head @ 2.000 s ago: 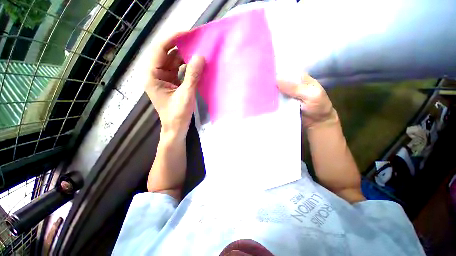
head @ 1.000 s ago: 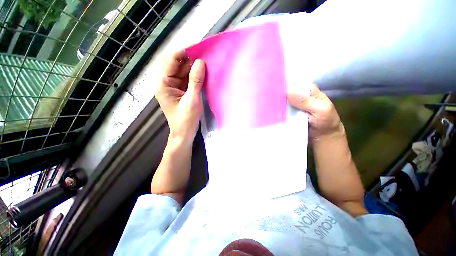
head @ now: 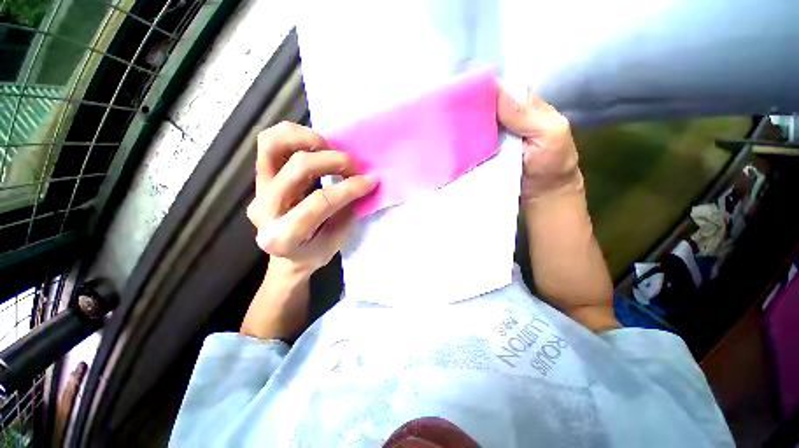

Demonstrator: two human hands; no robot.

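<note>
The pink fabric swatch (head: 429, 136) lies across the white paper sheets (head: 434, 249), held up in front of my chest. It looks shorter from top to bottom than a full square, with a slanted lower edge. My left hand (head: 307, 192) grips its left end between thumb and fingers. My right hand (head: 545, 144) holds the right edge of the papers, with its thumb at the swatch's upper right corner. The fingers of my right hand behind the papers are hidden. The upper papers are washed out by bright light.
A grille-covered window (head: 53, 131) and its pale, worn sill (head: 188, 131) are on the left, with a black cylinder (head: 48, 337) below. A large grey-white roll or sheet (head: 666, 66) is at the upper right. Crumpled cloth (head: 708, 229) lies at the right; pink material (head: 784, 337) shows at the right edge.
The swatch's lower edge has risen and it now looks shorter and slanted. My left hand has changed grip, fingers now over its left end. More white paper shows above it.
</note>
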